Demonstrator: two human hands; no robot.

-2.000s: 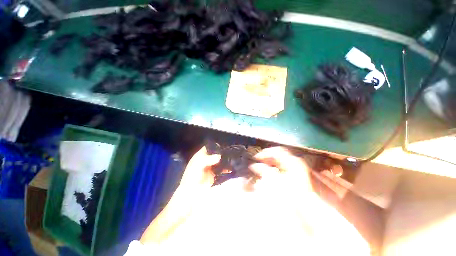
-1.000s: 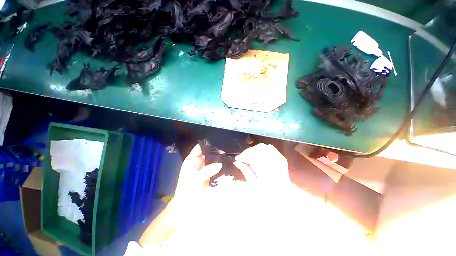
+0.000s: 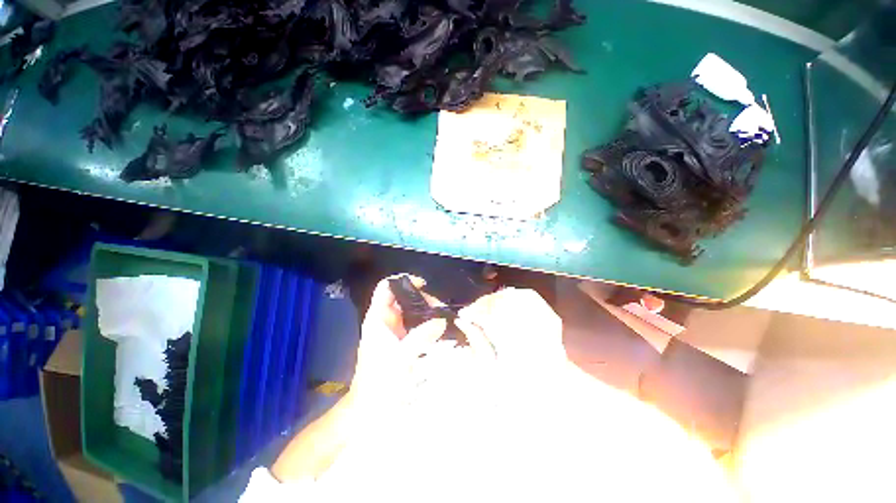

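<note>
A black moulded rubber part [image 3: 418,303] is held between both hands over my lap, below the bench's front edge. My left hand [image 3: 385,329] grips its left end, with part of it standing up by the fingers. My right hand [image 3: 511,324] pinches its right side. Both hands are washed out by glare, so finger detail is hard to see. A tangled heap of black parts [image 3: 324,49] lies on the green bench. A compact stacked bunch [image 3: 668,172] with visible rings lies to the right of a tan cardboard pad [image 3: 499,162] with brown specks.
A green tote [image 3: 211,373] at lower left holds a white sheet [image 3: 147,305] and black parts [image 3: 175,413]. Blue crates [image 3: 280,354] are beside it. White items [image 3: 722,79] lie behind the bunch. A black cable [image 3: 825,196] curves over the right bench edge. An open cardboard box [image 3: 712,339] stands below.
The view has shifted since the earliest frame. The black part has turned in my hands, and its left end now stands up more clearly. Both hands still hold it.
</note>
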